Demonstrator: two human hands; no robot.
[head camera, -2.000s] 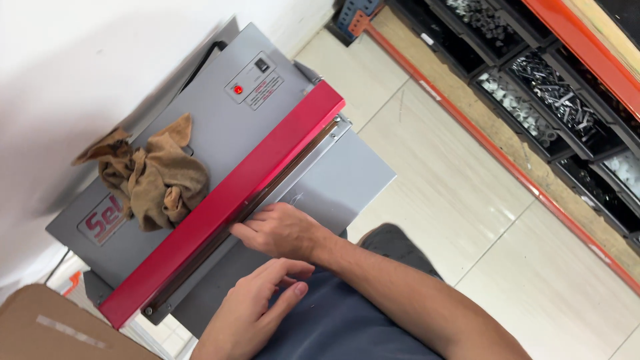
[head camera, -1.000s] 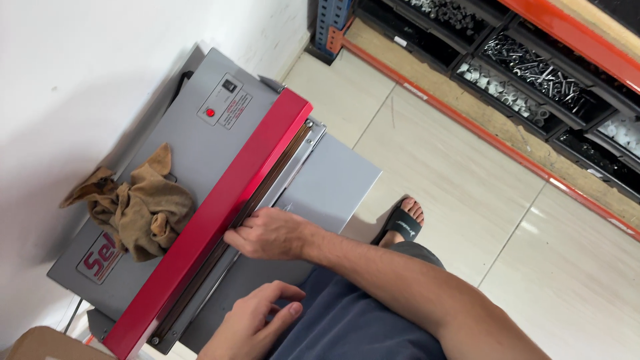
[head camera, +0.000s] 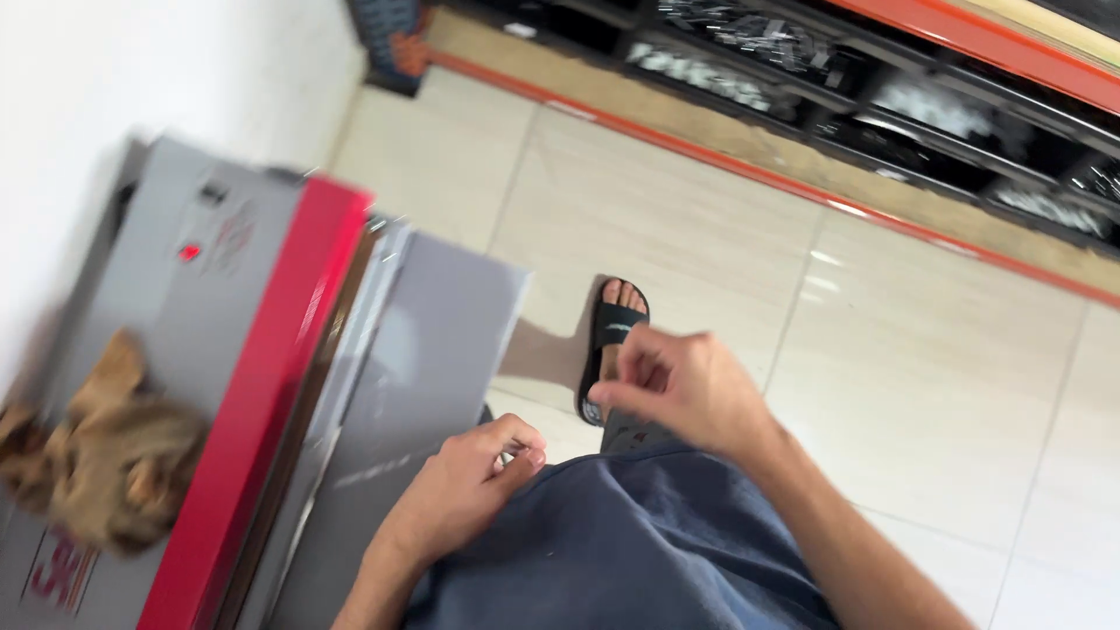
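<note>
My left hand (head camera: 477, 477) is over the lower edge of the grey side table of a sealing machine, fingers curled with the thumb close to them; whether something small is in it cannot be told. My right hand (head camera: 682, 385) hangs in the air above my foot, away from the machine, its fingers bent and blurred. The grey machine (head camera: 219, 289) has a long red bar (head camera: 271, 376) across it and a lit red lamp. A crumpled brown cloth (head camera: 127, 464) lies on its top. Beside the bar runs a metal strip (head camera: 350, 359), with the flat grey side table (head camera: 429, 324) next to it.
A white wall (head camera: 219, 70) stands behind the machine. Along the top right is a shelf with an orange beam (head camera: 700, 157) and black bins (head camera: 840, 105) of small metal parts. My foot in a black slide sandal (head camera: 612, 332) is on the tiled floor (head camera: 919, 394).
My right hand has left the metal strip by the red bar and moved right, over my foot. The view has turned to the right, showing more floor and shelf.
</note>
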